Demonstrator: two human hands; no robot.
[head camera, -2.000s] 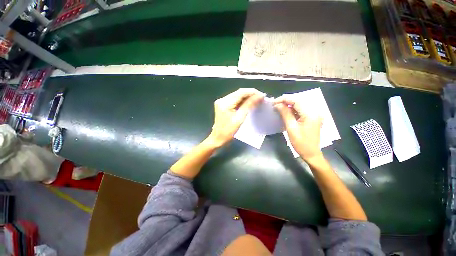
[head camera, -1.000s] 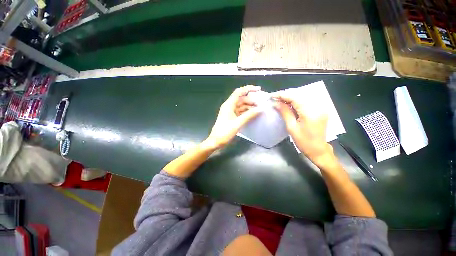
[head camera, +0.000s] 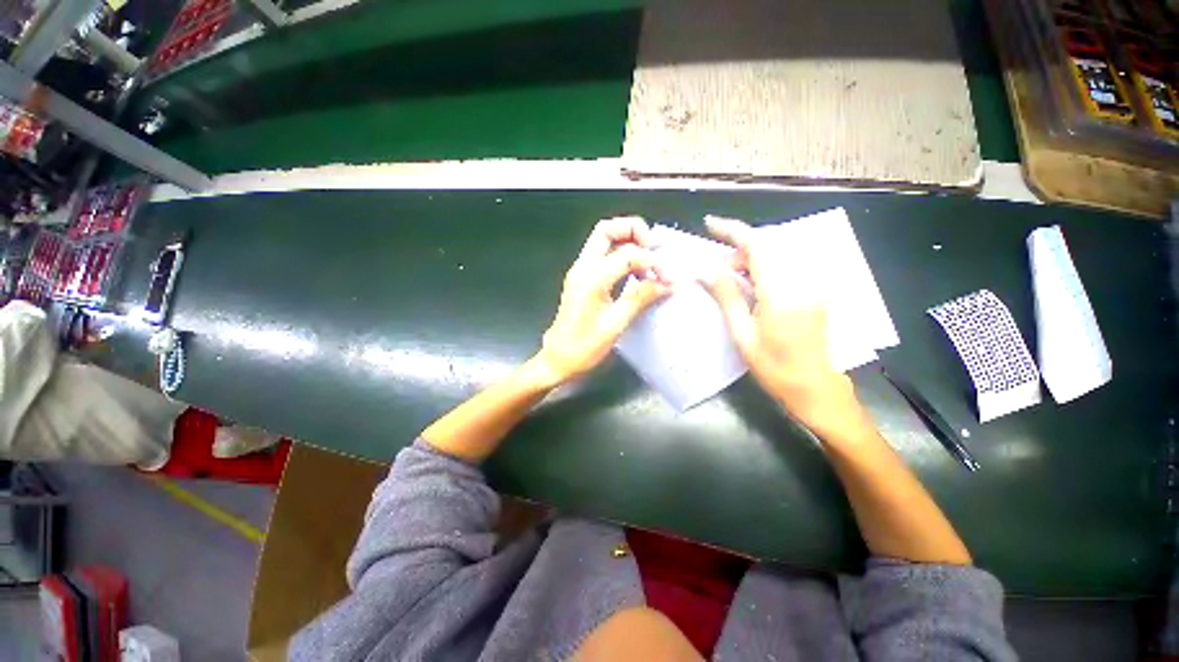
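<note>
A white sheet (head camera: 681, 349) is held between my two hands, one corner pointing toward me. My left hand (head camera: 597, 300) grips its upper left edge with bent fingers. My right hand (head camera: 780, 323) holds its upper right part, thumb and fingers near the top edge. Whether a small sticker is between the fingertips, I cannot tell. More white sheets (head camera: 847, 285) lie on the bench, partly under my right hand. Right of them are a thin dark pointed tool (head camera: 931, 419), a curled grid-printed label sheet (head camera: 989, 349) and a long folded white paper (head camera: 1068, 317).
The glossy dark green bench (head camera: 427, 278) has a dark phone-like device (head camera: 164, 281) and beaded strap (head camera: 169, 361) at left. Beyond its pale edge are a grey-beige board (head camera: 802, 117) and a tray (head camera: 1112, 91) of packs. A brown box (head camera: 310, 543) stands below left; another person's sleeve (head camera: 78, 401) shows at left.
The sheet between my hands has turned and flattened, its corner now lower toward me. My fingertips have moved slightly apart. The view has shifted slightly.
</note>
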